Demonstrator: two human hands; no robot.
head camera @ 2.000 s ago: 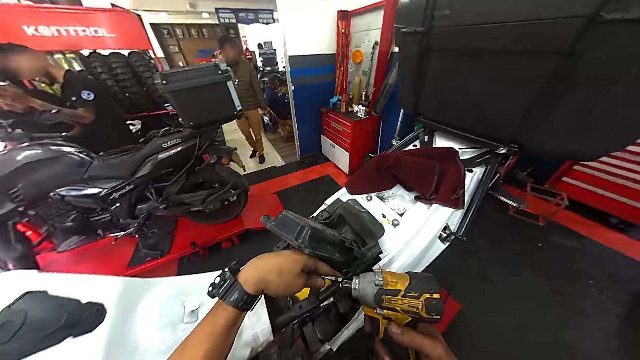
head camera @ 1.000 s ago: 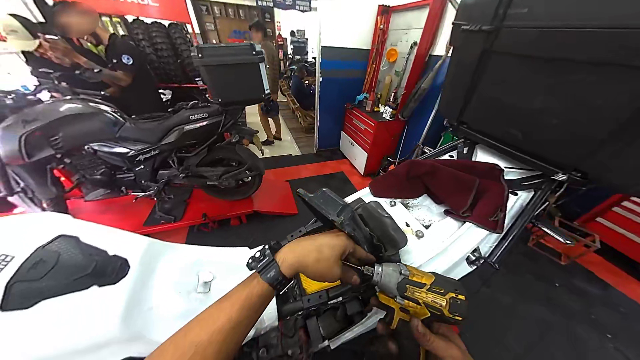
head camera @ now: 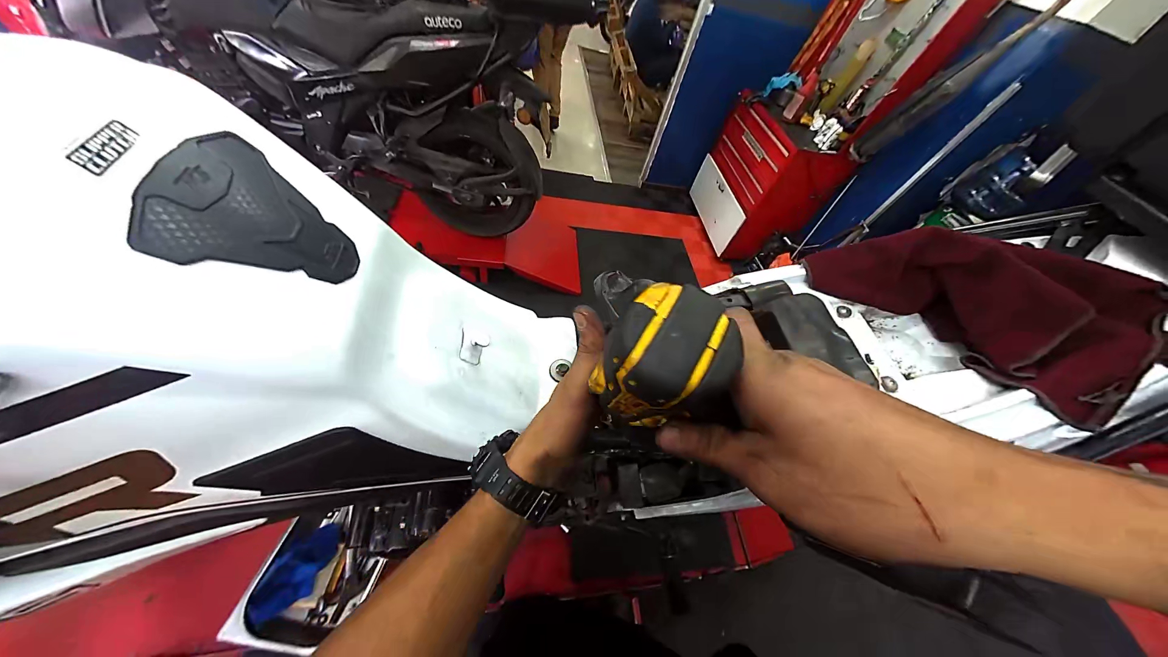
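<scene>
A yellow and black cordless impact driver (head camera: 675,356) stands upright over the opened seat area of a white motorcycle, its rear end toward me. My right hand (head camera: 776,411) is wrapped around it from the right. Against its left side rests my left hand (head camera: 575,392), thumb up, a black watch on the wrist; whether its hidden fingers grip the tool or something below, I cannot tell. The driver's tip is hidden under its body. Left of my hands is the white tank cover (head camera: 429,356) with a black tank pad (head camera: 228,210) and a bolt hole near its end.
A maroon cloth (head camera: 995,310) lies on the white tail section. Below left, a tray (head camera: 242,616) holds tools and a blue cloth. Behind stand a black motorcycle (head camera: 392,91) on a red platform and a red tool cabinet (head camera: 762,173). A person's legs (head camera: 550,73) show at the back.
The driver has turned from lying sideways to upright, its rear toward me. My left hand has moved from its tip to its side. The view has moved closer and lower.
</scene>
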